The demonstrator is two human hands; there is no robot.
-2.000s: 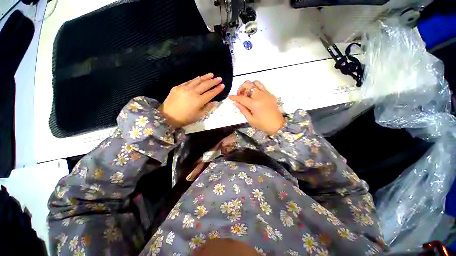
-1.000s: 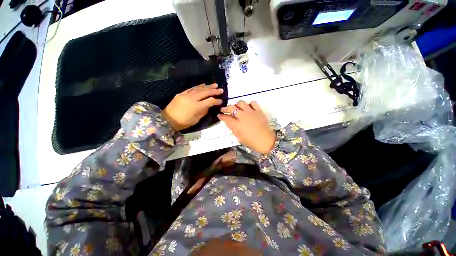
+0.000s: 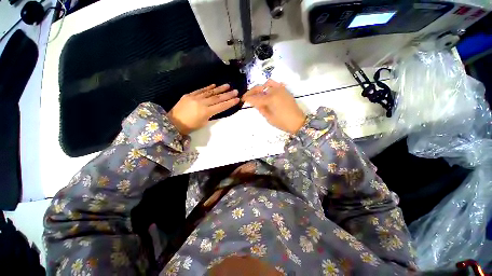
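Observation:
A black mesh panel with rounded corners lies flat on the white machine table, a darker greenish band across it. Its right edge is under the needle area, lit brightly. My left hand lies flat on the panel's lower right part, fingers pointing right. My right hand is at the panel's right edge, thumb and index finger together on the edge just below the needle area. The fingertips of both hands almost meet.
The sewing machine's control panel with a lit screen is at the upper right. Black-handled snips lie right of the needle. Crumpled clear plastic hangs over the table's right end. A long black cut piece lies at the far left.
The panel has shifted slightly at the needle, and its lower right corner now shows rounded by my hands. Both hands have moved up with it, my right hand closer to the needle area.

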